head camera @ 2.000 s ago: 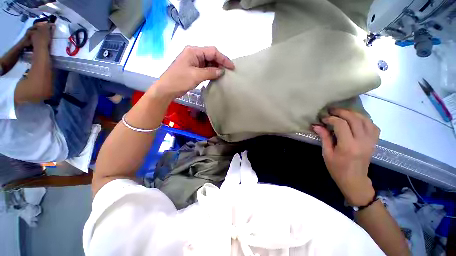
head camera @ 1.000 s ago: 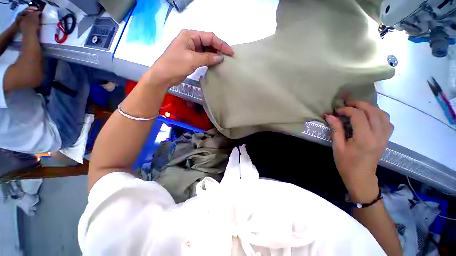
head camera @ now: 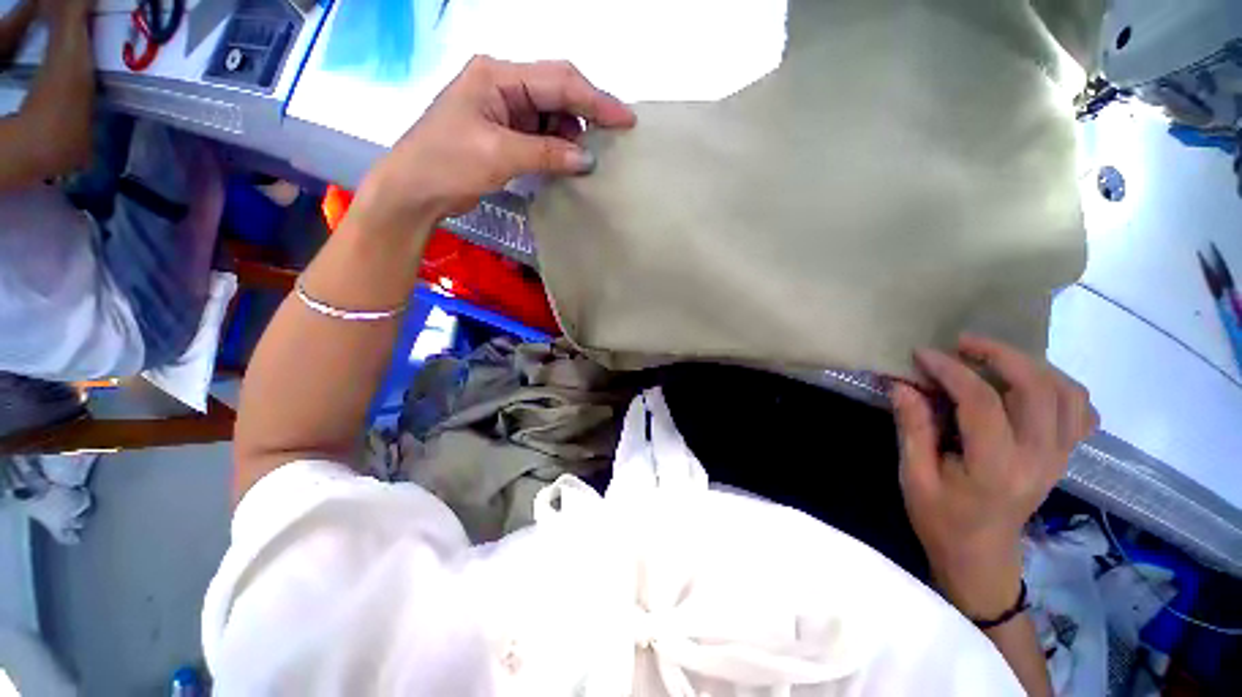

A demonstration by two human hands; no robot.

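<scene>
An olive-khaki garment panel (head camera: 804,218) lies spread over the white table, its near edge along the table's front edge. My left hand (head camera: 477,143) pinches its upper left corner between thumb and fingers. My right hand (head camera: 992,443) pinches the near edge at the lower right, fingers curled. The white sewing machine head (head camera: 1174,55) is at the upper right, its needle area (head camera: 1094,95) beside the panel's right edge.
Snips (head camera: 1216,279) lie at the far right. A blue sheet (head camera: 371,34) lies at the upper left. Red-and-black scissors (head camera: 142,38) are near another person's arm (head camera: 55,102). A crumpled khaki bundle (head camera: 511,429) hangs below the table edge. The ruler strip (head camera: 1144,488) runs along the front edge.
The panel's right part is spread flatter, with fewer folds near my right hand. My right hand has moved right and nearer my body. My left hand keeps its pinch; the view has shifted.
</scene>
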